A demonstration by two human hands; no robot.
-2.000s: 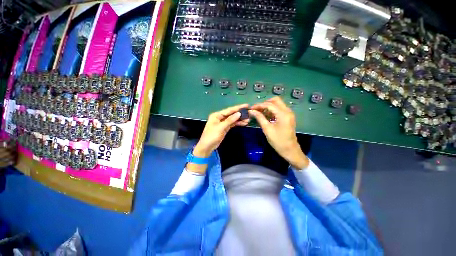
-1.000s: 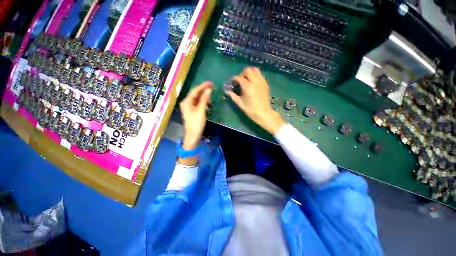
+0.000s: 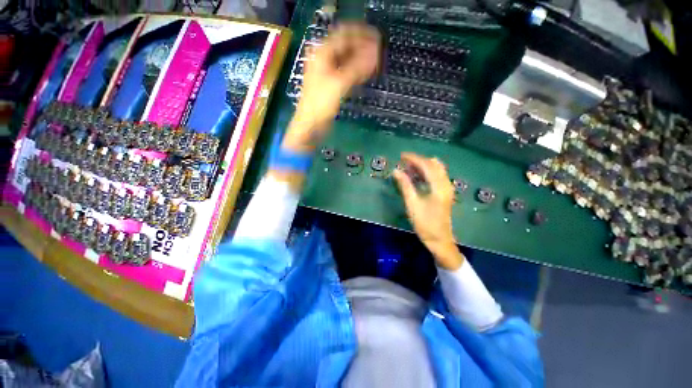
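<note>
My left hand (image 3: 345, 57) is blurred and raised over the left part of a clear tray with rows of dark parts (image 3: 417, 83). Its fingers are too blurred to show whether they hold anything. My right hand (image 3: 429, 198) is at the middle of a row of small dark components, with thumb and fingertips around one of them. Whether it is gripped cannot be told. Other components of the row stand singly on the green mat, left (image 3: 353, 159) and right (image 3: 485, 195) of this hand. Tiny pale specks lie in front of them.
A printed carton (image 3: 171, 83) with rows of circuit boards (image 3: 114, 201) lies at the left. A white and silver box with a dark front mechanism (image 3: 523, 102) stands at the back right. Massed silver-gold modules (image 3: 630, 182) cover the bench's right end. The green bench (image 3: 364, 197) has its edge near my body.
My left hand has moved up and away from me, over the tray. My right hand has moved right along the row. The camera view has shifted.
</note>
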